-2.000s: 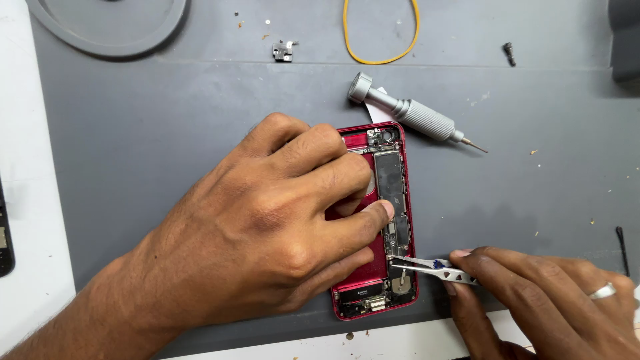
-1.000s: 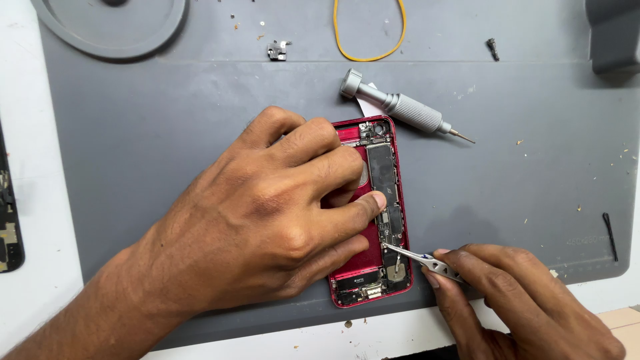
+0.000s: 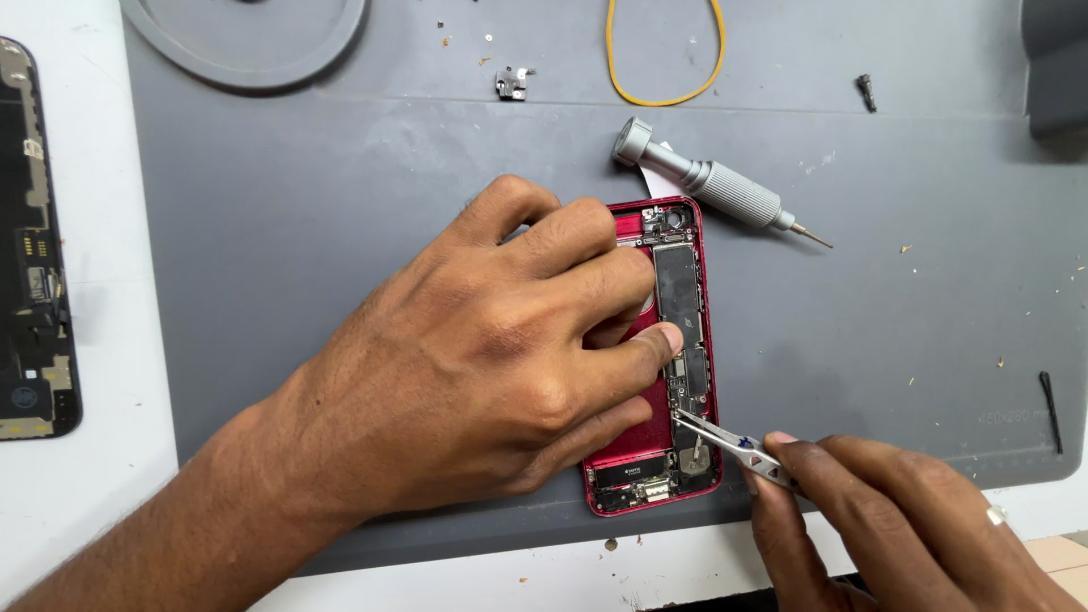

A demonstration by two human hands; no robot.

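Observation:
An opened red smartphone housing [image 3: 625, 425] lies on a grey work mat, its logic board [image 3: 678, 289] exposed along the right side. My left hand [image 3: 501, 348] lies over the housing's left part, with a fingertip on the board; what its curled fingers may hold underneath is hidden. Metal tweezers [image 3: 756, 459] are pinched between the thumb and fingers of my right hand [image 3: 875, 518]. Their tips touch or nearly touch the board's lower left edge. The haptic module [image 3: 631, 472] sits at the bottom of the housing.
A grey precision screwdriver [image 3: 739, 191] lies beyond the housing, over a white scrap. Farther back are a small metal bracket [image 3: 511, 85], a yellow rubber band [image 3: 665, 100], a dark screw-like piece [image 3: 866, 93] and a round grey tray [image 3: 255, 78]. A phone screen assembly [image 3: 38, 340] lies left.
The tweezer tips have stayed at the lower part of the board, with small shifts. My left hand keeps its place on the housing. The view has shifted slightly.

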